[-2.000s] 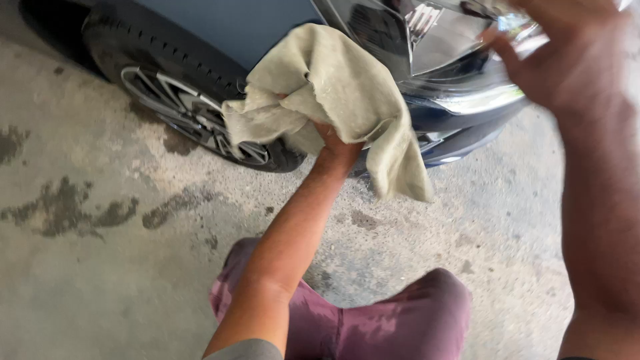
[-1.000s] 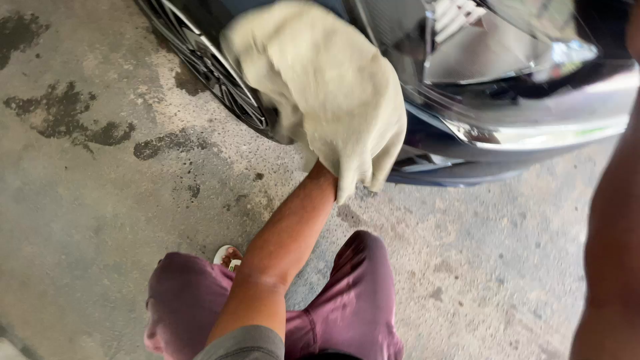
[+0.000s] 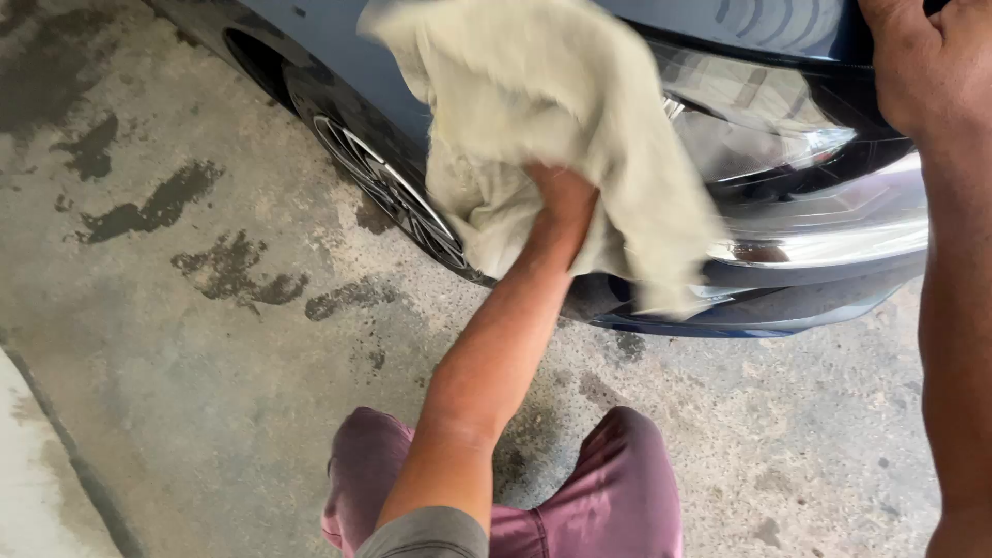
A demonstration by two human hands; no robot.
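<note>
My left hand (image 3: 564, 186) is partly covered by a pale beige cloth (image 3: 535, 85), which drapes over and around it, blurred by motion; the fingers are hidden in its folds. The cloth lies against or just above the front corner of a dark blue car, between the front wheel (image 3: 391, 194) and the headlight (image 3: 744, 116). At the upper right, my right hand (image 3: 942, 70) rests at the edge of the car's hood (image 3: 744, 23) beside the headlight, holding no cloth; its fingertips are cut off by the frame.
Below the headlight curves the front bumper (image 3: 837, 271) with a bright chrome strip. The concrete floor (image 3: 232, 372) bears dark wet patches at the left. My knees in purple trousers (image 3: 604, 496) are bent beneath my left arm. A paler floor strip (image 3: 39, 473) shows at the lower left.
The cloth has moved with my left hand and its folds have spread differently. My right hand, mostly out of view one second ago, is now in view at the hood edge.
</note>
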